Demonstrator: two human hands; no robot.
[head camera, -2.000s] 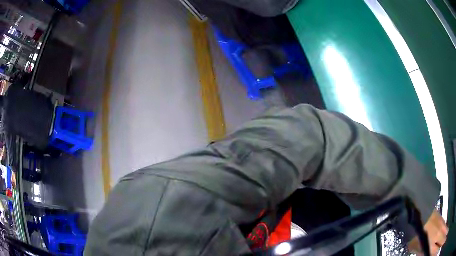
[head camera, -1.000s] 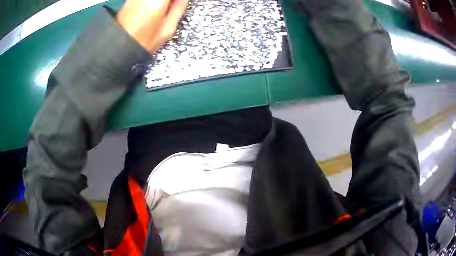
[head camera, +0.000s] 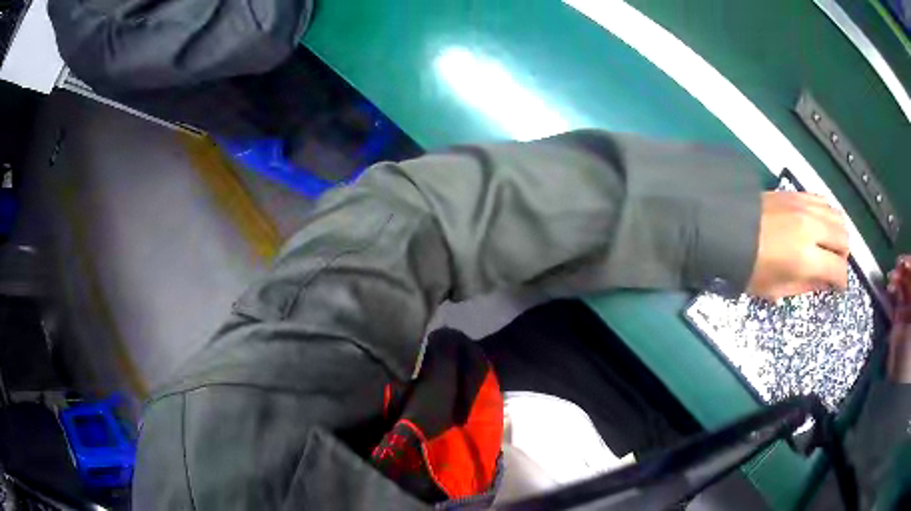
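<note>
A flat dark-rimmed parts tray full of small silver-white metal parts lies on the green bench at the right. My left hand is over the tray's upper part, palm down with fingers curled; its fingertips are hard to make out and I cannot tell if it holds a part. My right hand is at the right edge of the picture, beside the tray, and is mostly cut off. A narrow grey metal strip with a row of dots lies on the dark green belt beyond the tray.
The glossy green bench curves away to the upper left, with a white edge strip along it. Another person's dark grey sleeve is at the upper left. Blue stools stand on the grey floor with yellow lines.
The view has swung from the lap and tray to the left. The tray now shows at the right, and the metal strip and the other person's sleeve have come into view.
</note>
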